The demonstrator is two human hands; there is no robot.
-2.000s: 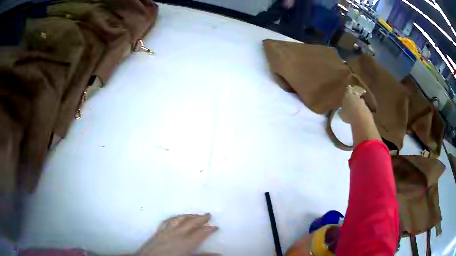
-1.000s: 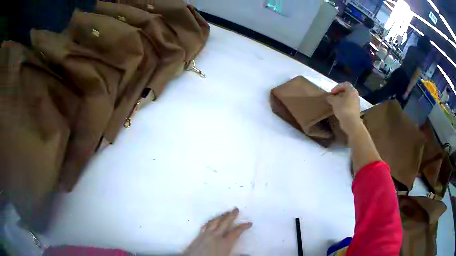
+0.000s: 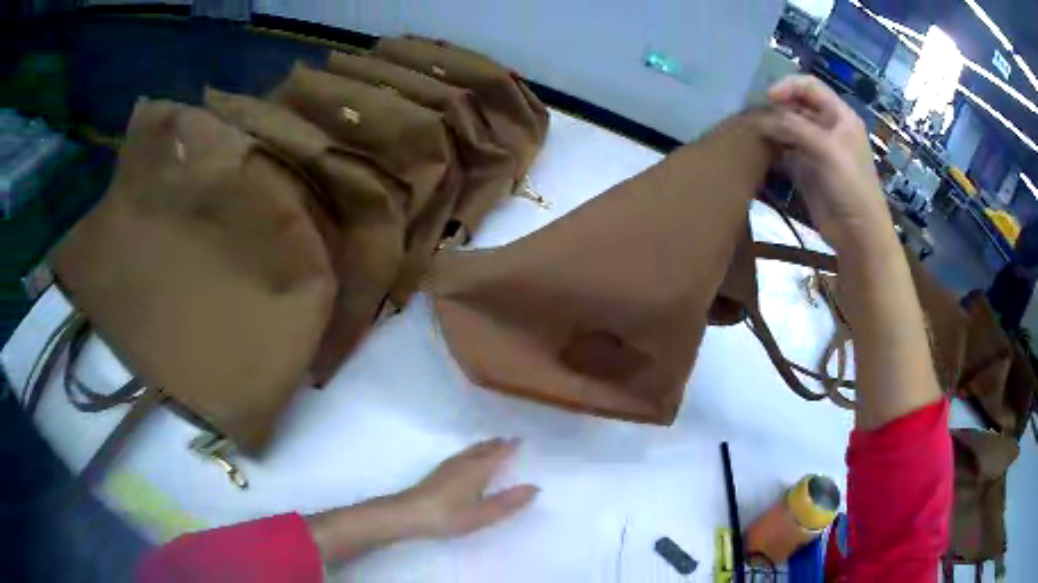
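A brown tote bag (image 3: 592, 268) hangs from my right hand (image 3: 822, 142), which pinches its upper corner, raised at the upper right. Its reddish-brown base panel (image 3: 546, 382) faces me and lies low over the table's middle. Brown straps (image 3: 785, 353) trail to its right. My left hand (image 3: 472, 490) is empty, low over the table below the bag, fingers apart.
Several brown bags (image 3: 216, 273) overlap at the left, with gold clasps (image 3: 228, 461). More brown bags (image 3: 977, 364) lie at the right edge. An orange bottle (image 3: 793, 518), a black stick (image 3: 731, 501), a yellow cutter (image 3: 724, 555) and a small dark block (image 3: 675, 555) lie at the lower right.
My right hand has lifted the bag from the far right side and brought it up and left over the table's middle. The view has shifted, showing more of the left pile. My left hand stays empty.
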